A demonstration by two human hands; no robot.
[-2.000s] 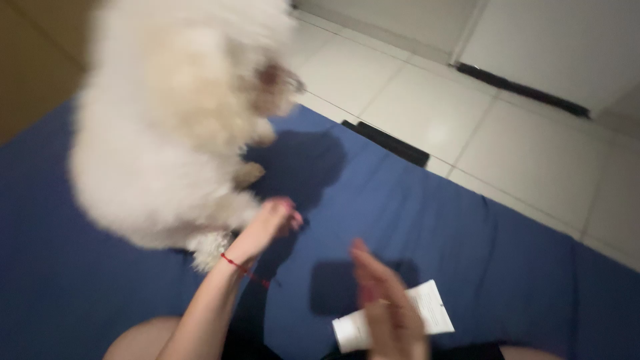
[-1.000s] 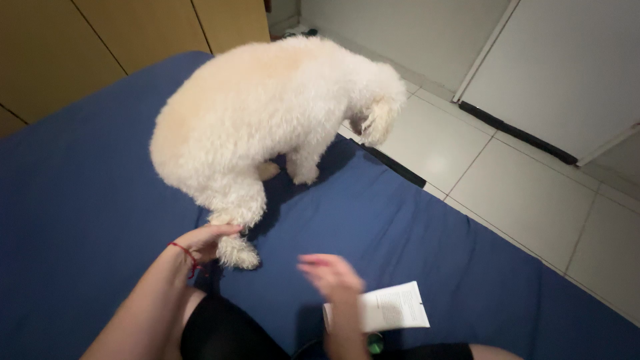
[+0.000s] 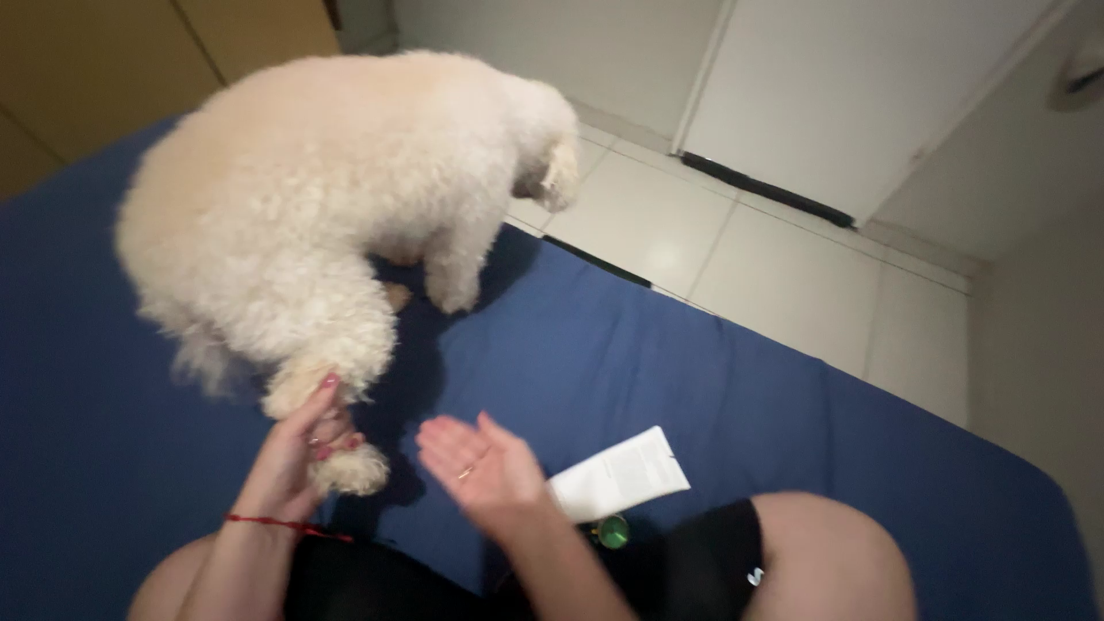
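Observation:
A cream, curly-haired dog [image 3: 319,172] stands on the blue bed sheet [image 3: 569,362], its head turned toward the bed's far edge. Around its hind leg, just above the paw [image 3: 352,470], my left hand [image 3: 315,431] is closed; a red string bracelet [image 3: 285,523] circles that wrist. My right hand [image 3: 483,461] is palm up with fingers extended, holding nothing that I can see, to the right of the paw. Beside it lies a white squeeze tube [image 3: 621,474] bearing small writing. A small round green item [image 3: 611,531] is near the tube, partly hidden.
My legs in black shorts [image 3: 690,561] are at the bottom. Beyond the bed edge is a white tiled floor [image 3: 776,250], with a white door [image 3: 862,86] and a black draft strip [image 3: 768,190] at its foot. Wooden panels [image 3: 103,78] stand at upper left.
The dog has gone from a blurred, more upright pose to standing side-on with its head lower. My left hand has come to grip its hind leg. My right hand has turned palm up.

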